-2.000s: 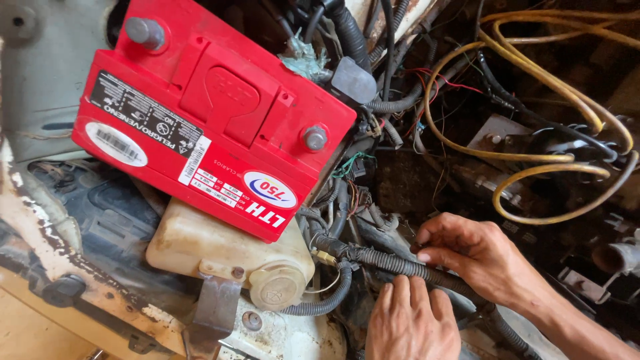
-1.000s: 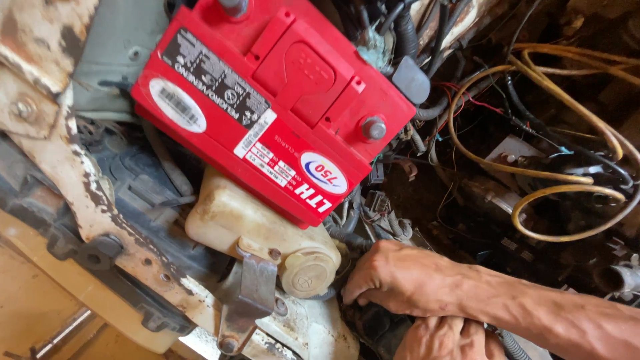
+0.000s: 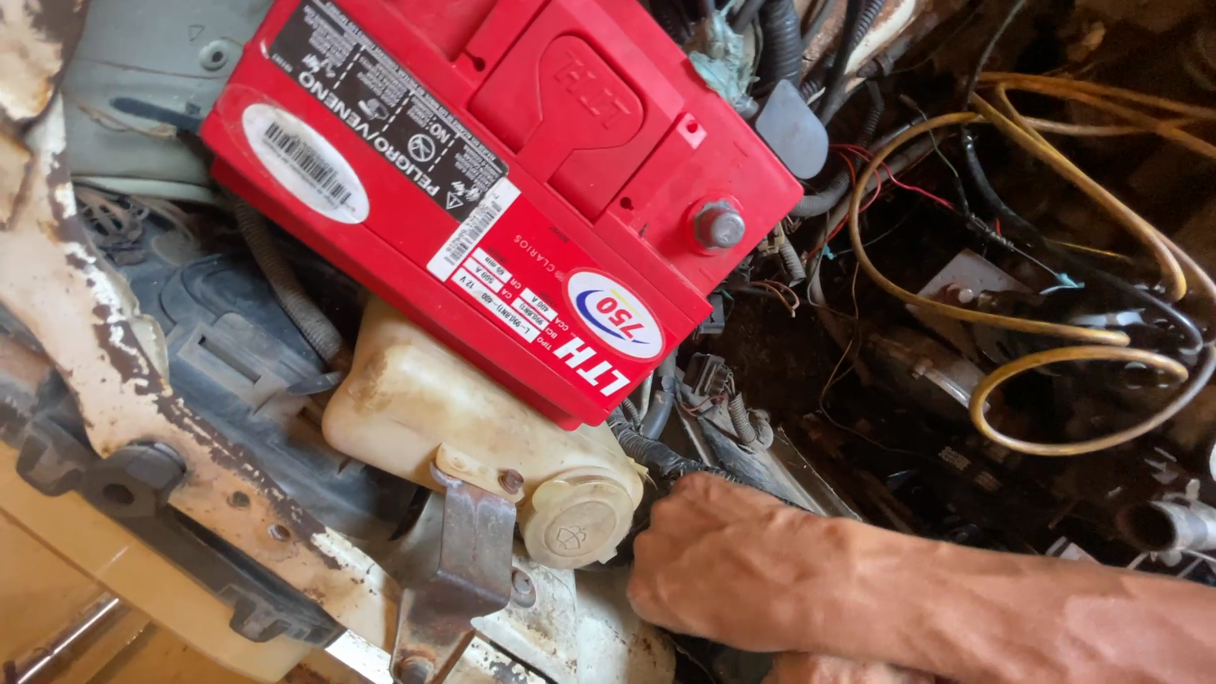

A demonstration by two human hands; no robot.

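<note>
My right hand [image 3: 727, 560] reaches in from the right with its fingers curled down, beside the cap of the washer fluid reservoir [image 3: 579, 518]. The fingertips are hidden, so what they touch cannot be told. A taped black wiring harness [image 3: 665, 456] runs from under the battery towards the knuckles. Only a small part of my left hand [image 3: 841, 670] shows at the bottom edge, under the right forearm; its fingers are out of sight. Above both hands, a red LTH car battery [image 3: 418, 209] lies tilted, overlapping the top of the whitish plastic reservoir.
A rusty metal bracket [image 3: 465, 560] stands left of the reservoir cap. Chipped, rusty body metal [image 3: 114, 380] runs down the left side. A yellowish looped cable or hose [image 3: 1026, 337] and loose wires lie at the right. A metal pipe end [image 3: 1164, 522] is at the lower right.
My right hand has moved left from the corrugated conduit to beside the reservoir cap. My left hand, in plain view two seconds ago, is now mostly out of view. The view has shifted.
</note>
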